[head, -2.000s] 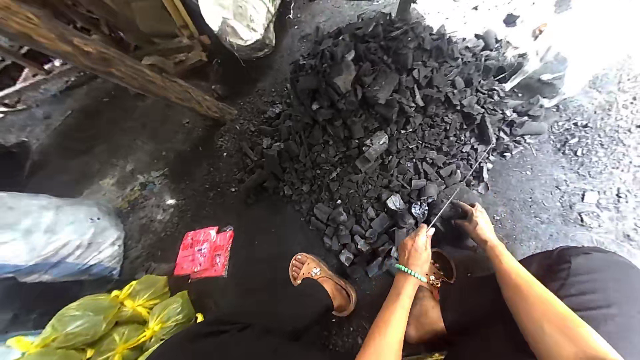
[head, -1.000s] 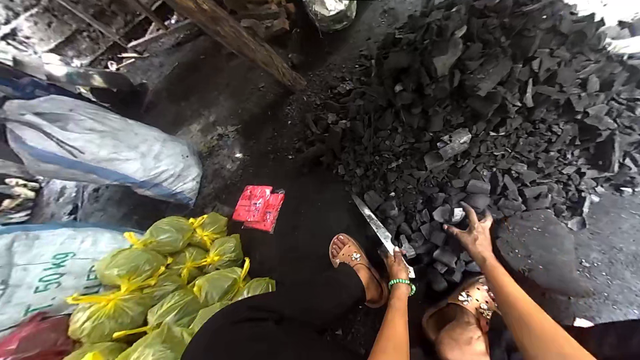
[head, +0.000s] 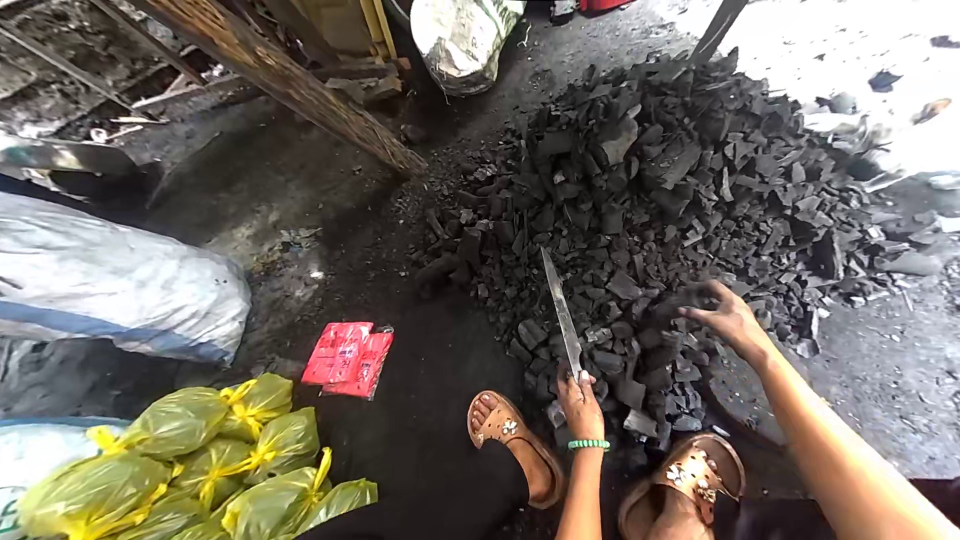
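Observation:
A long metal blade point(head: 561, 307) points up and slightly left from my left hand point(head: 580, 405), which grips its lower end and wears a green beaded bracelet. The blade lies over the near left part of a large charcoal pile point(head: 675, 172). To the right, my right hand point(head: 721, 315) hovers over the pile's near side, thumb and fingers apart, beside dark charcoal pieces that look blurred. Whether its fingertips touch any piece is hard to tell. More charcoal chunks point(head: 628, 394) lie between my two hands.
Tied yellow plastic bags point(head: 180, 420) sit at lower left, near red plastic packets point(head: 349, 360). A white woven sack point(head: 112, 277) lies at left, another sack point(head: 459, 45) at top. A slanting wooden post point(head: 300, 90) meets the ground left of the pile. My sandalled feet point(head: 502, 427) flank my left hand.
Two seconds ago my hands were close together at the blade; now they are apart. Since one second ago my right hand has changed its pose over the charcoal. The view has swung left and back.

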